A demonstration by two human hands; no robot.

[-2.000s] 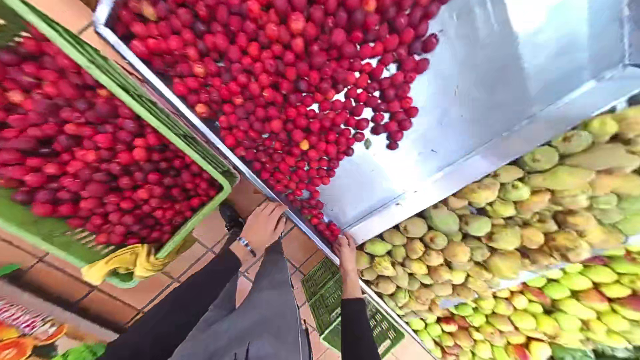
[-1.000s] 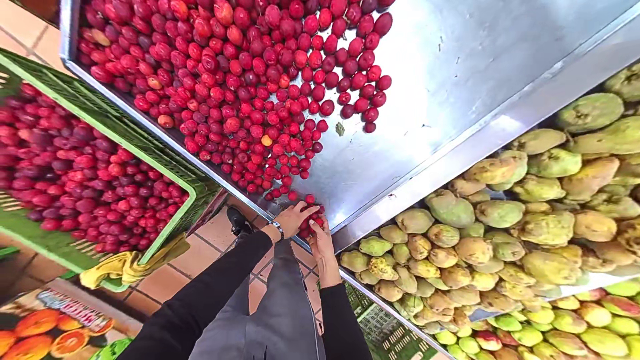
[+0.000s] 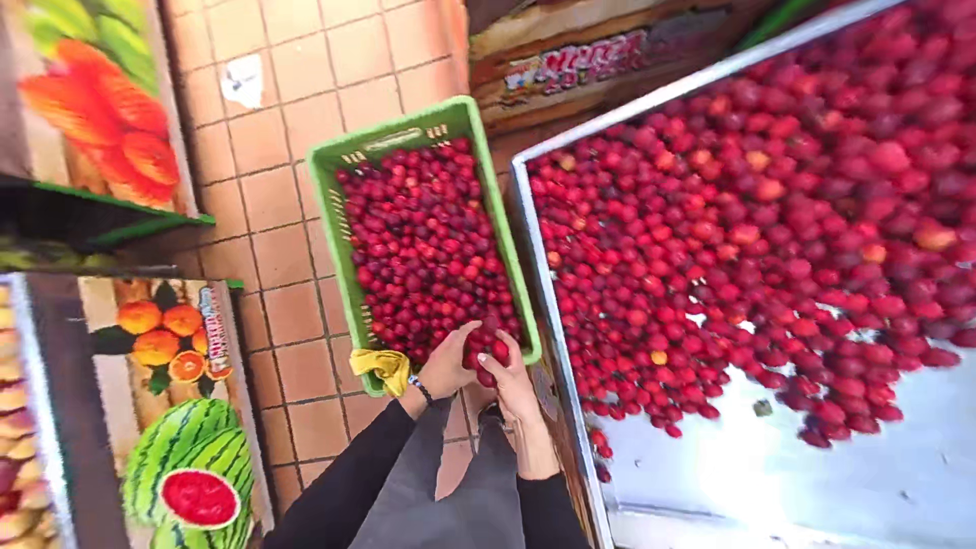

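Note:
My left hand [image 3: 450, 364] and my right hand [image 3: 512, 377] are cupped together around several red plums [image 3: 488, 345], over the near end of a green plastic crate [image 3: 333, 259]. More dark red plums [image 3: 427, 244] fill much of the crate. A yellow cloth [image 3: 383, 369] hangs over its near left corner, beside my left wrist. To the right, a metal display tray [image 3: 543, 267] holds a wide heap of red plums [image 3: 648, 259], and a few lie apart near its left wall. My palms are hidden by the fruit and fingers.
Terracotta floor tiles [image 3: 297, 335] show left of the crate. Display panels with printed fruit, one with oranges and a watermelon [image 3: 187, 457], stand at the left. Another printed wooden-look panel [image 3: 564, 69] is behind the tray. A white scrap [image 3: 244, 81] lies on the floor.
Both hands have moved from the corner of the metal tray to above the green crate, with plums between them. The view has swung toward the crate.

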